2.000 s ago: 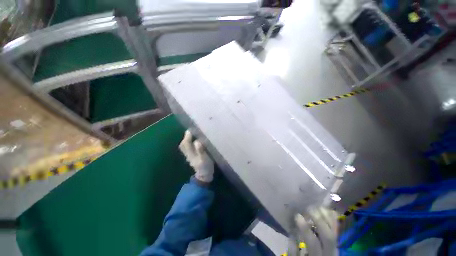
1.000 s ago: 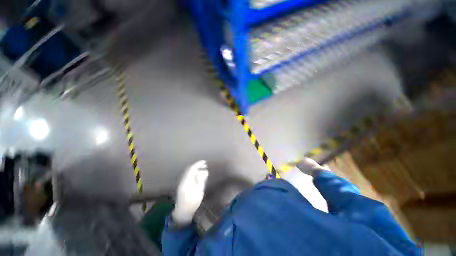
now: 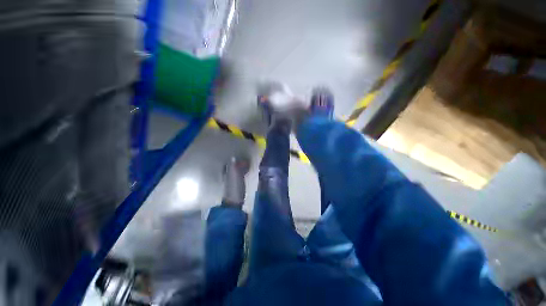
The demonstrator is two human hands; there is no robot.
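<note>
My left hand point(image 3: 234, 180) hangs at the lower middle, below a blue sleeve, blurred. My right hand point(image 3: 288, 103) reaches forward over my shoes, also blurred. No object shows in either hand, but their finger shapes are unclear. The blue storage rack point(image 3: 143, 98) stands close on the left, with a bright green mat point(image 3: 184, 82) at its lower corner. Silver-grey units, blurred, show in the rack above the mat. Neither hand touches the rack.
Yellow-black floor tape point(image 3: 236, 130) runs from the rack's corner past my feet. More tape runs up to the right beside brown cartons point(image 3: 446, 131). A whitish block point(image 3: 518, 194) is at the right. Dark ribbed surfaces blur at the far left.
The view has turned to the right and down to my feet. The silver unit from two seconds ago is out of view. The rack has shifted to the left side. My right arm reaches forward.
</note>
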